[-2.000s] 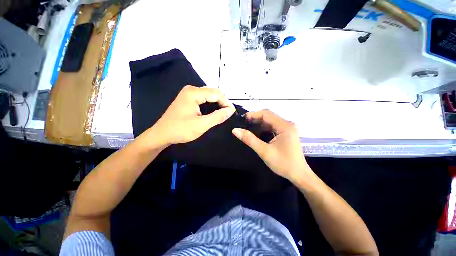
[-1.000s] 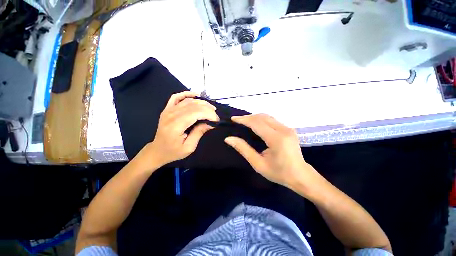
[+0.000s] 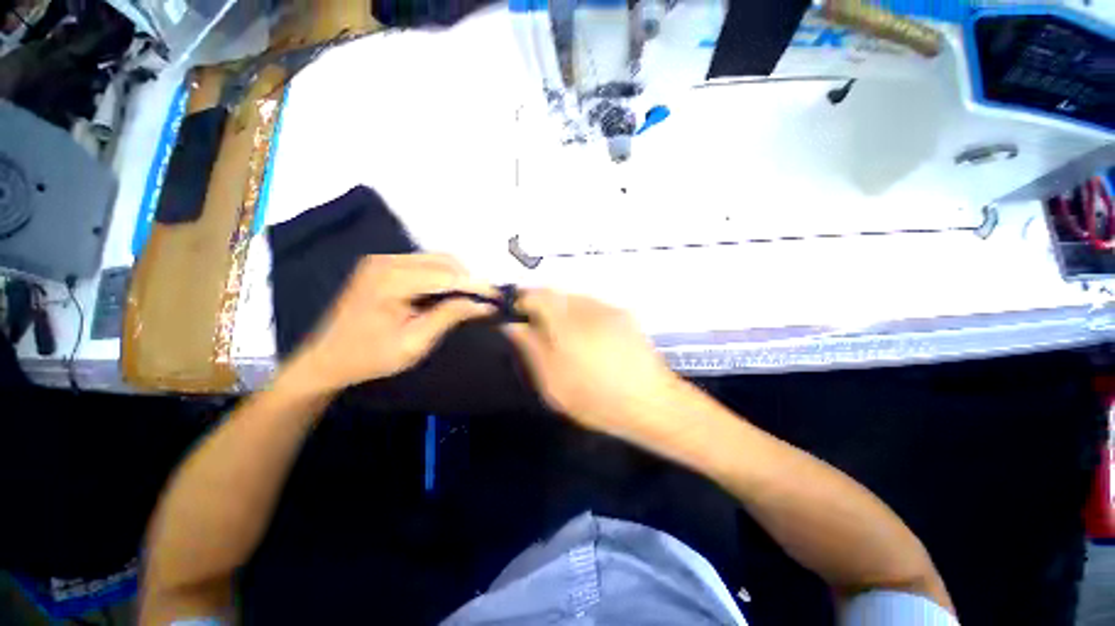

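A plain black cloth panel [image 3: 328, 251] lies at the front edge of the white table, its narrow end on the tabletop and its wide part hanging toward my lap. My left hand [image 3: 397, 320] pinches a narrow fold of its edge between thumb and fingers. My right hand [image 3: 583, 355] is close to the left and grips the same edge, with a small dark bunch of cloth between the two hands. Both hands are somewhat blurred. The fingertips of my right hand are partly hidden.
The sewing machine's needle area [image 3: 618, 122] stands behind the hands, with its control panel [image 3: 1045, 67] at the right. A brown taped cardboard piece [image 3: 183, 300] with a black phone [image 3: 193, 165] lies left. A grey housing [image 3: 49, 184] is at the far left. Black cloth covers the lap.
The cloth and both hands have moved left and are closer together. The right thumb and fingers, apart before, have closed on the cloth edge. The cloth's far end is lower in view.
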